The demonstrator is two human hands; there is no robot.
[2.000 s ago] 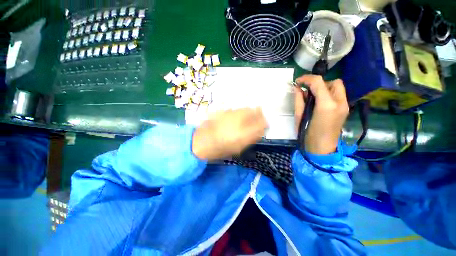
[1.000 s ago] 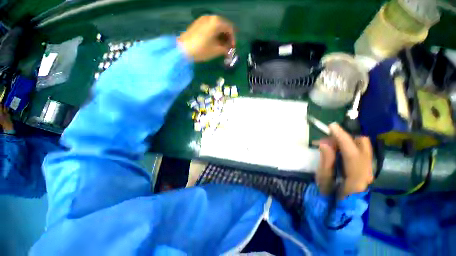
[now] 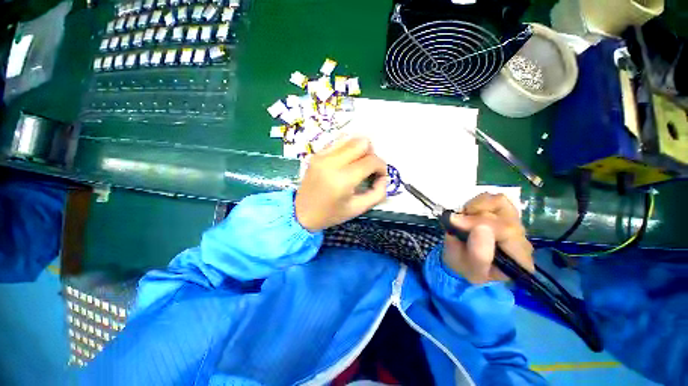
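My left hand [image 3: 343, 183] is over the white work sheet [image 3: 434, 143] and pinches a small round blue-purple circuit board [image 3: 393, 181] at its fingertips. My right hand [image 3: 486, 237] holds the soldering iron [image 3: 455, 223] by its black handle. The iron's metal tip points up and left and is close to the board's right edge; whether it touches cannot be told. A loose pile of small silver-white battery cells [image 3: 324, 89] with yellow-brown edges lies at the sheet's upper left, partly on it.
Tweezers [image 3: 507, 154] lie across the sheet's right edge. Behind are the fume fan [image 3: 441, 64] and tip cleaner pot [image 3: 520, 90]. The blue soldering station [image 3: 592, 113] stands right. A blister tray of cells [image 3: 162, 56] is upper left, a shiny cylinder [image 3: 34, 137] at the left bench edge.
My left hand has come back from the rear of the bench to the sheet, now with a round board. My right hand now holds the iron pointed at it; the tweezers lie down.
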